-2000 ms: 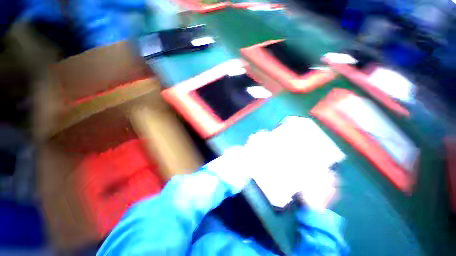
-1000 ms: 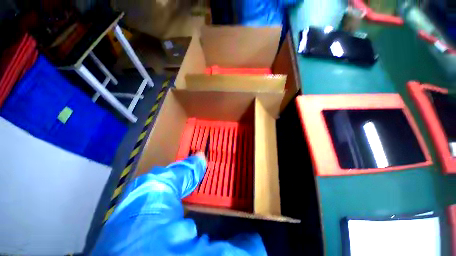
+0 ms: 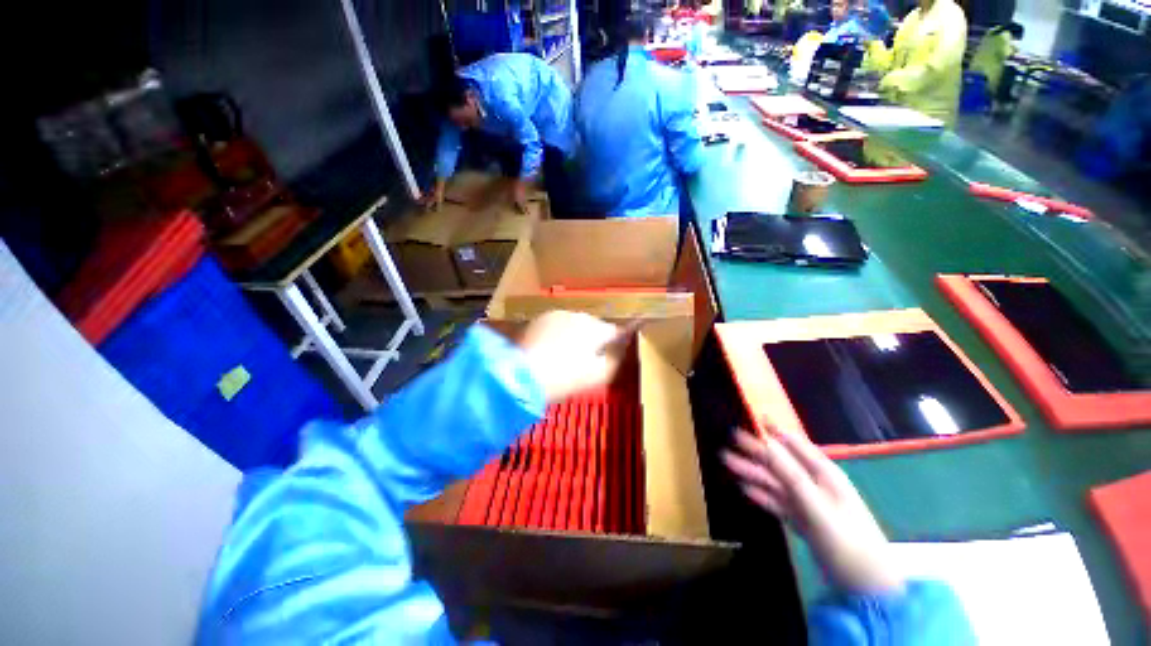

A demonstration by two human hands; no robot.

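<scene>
An open brown carton [image 3: 675,442] stands beside the bench, with a slotted red-orange packing insert [image 3: 555,467] inside. My left hand [image 3: 574,356] is over the carton's far part; it is blurred and its fingertips are hard to make out, so I cannot tell whether it holds anything. My right hand [image 3: 802,486] is at the bench edge, fingers apart, palm empty. A white-faced panel [image 3: 1010,587] lies on the bench at the lower right, partly behind my right forearm. A black screen [image 3: 884,389] lies in an orange-red foam tray [image 3: 757,353] beyond my right hand.
Stacked black panels [image 3: 789,237] and a tape roll [image 3: 812,189] lie farther up the green bench [image 3: 909,252]. Another tray with a screen [image 3: 1060,334] is at right. A second carton [image 3: 600,252] adjoins the first. A person bends over a closed carton [image 3: 467,234]. Blue bin [image 3: 215,366] at left.
The view has tilted up, showing more of the hall and people. My left hand has moved from over the insert's middle to the carton's far side. My right hand has come into view.
</scene>
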